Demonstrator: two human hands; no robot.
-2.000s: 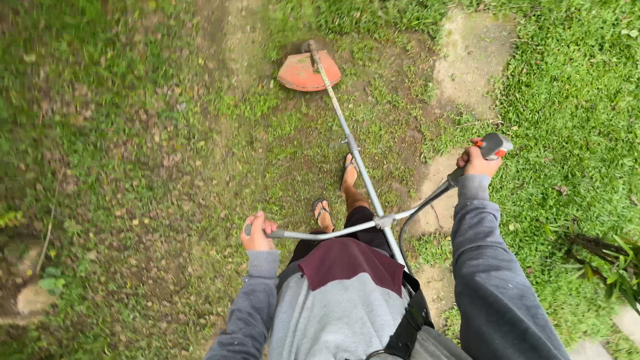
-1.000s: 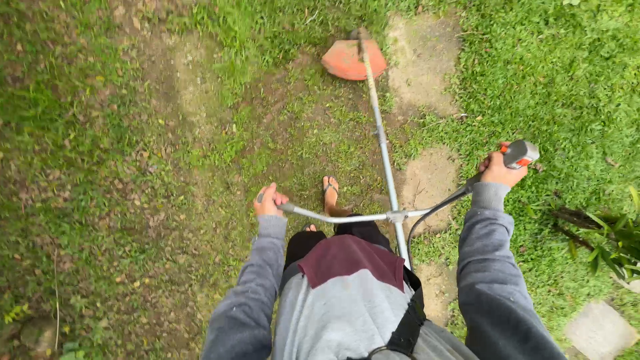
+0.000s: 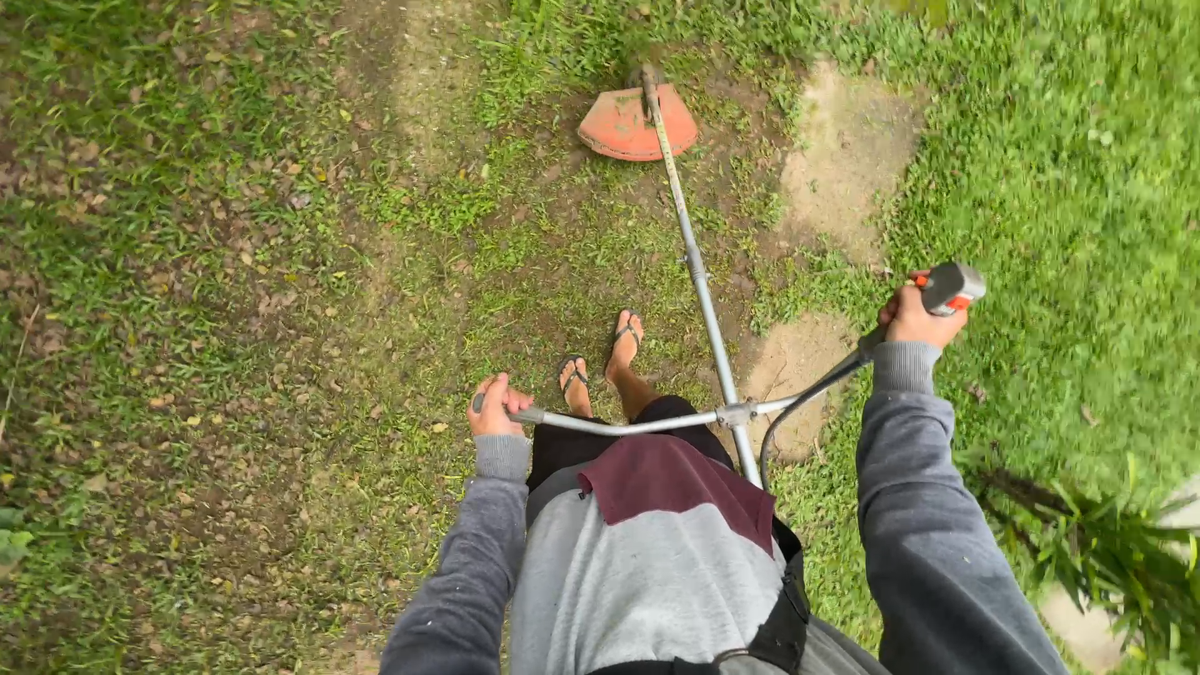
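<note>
My left hand (image 3: 499, 405) is closed around the grey left grip of the handlebar (image 3: 600, 428) of a brush cutter. My right hand (image 3: 921, 319) holds the right grip, just below its grey and orange throttle control (image 3: 953, 288). A black cable runs from that grip down to the clamp (image 3: 735, 413) where handlebar and metal shaft (image 3: 698, 272) cross. At the shaft's far end the orange guard (image 3: 639, 124) hangs over the ground, dirty with grass bits. The cutting head beyond it is blurred among the grass. A black harness strap (image 3: 787, 609) lies along my right side.
My sandalled feet (image 3: 600, 361) stand on thin grass and soil. Flat stone slabs (image 3: 848, 159) lie along the right of the shaft, with thicker lawn (image 3: 1078, 234) beyond. A leafy plant (image 3: 1116, 553) grows at lower right. Dry leaves (image 3: 234, 525) are scattered over the left ground.
The guard end swung right between the two earlier frames and is now back toward the left. Both hands have stayed on the grips. My feet have changed position.
</note>
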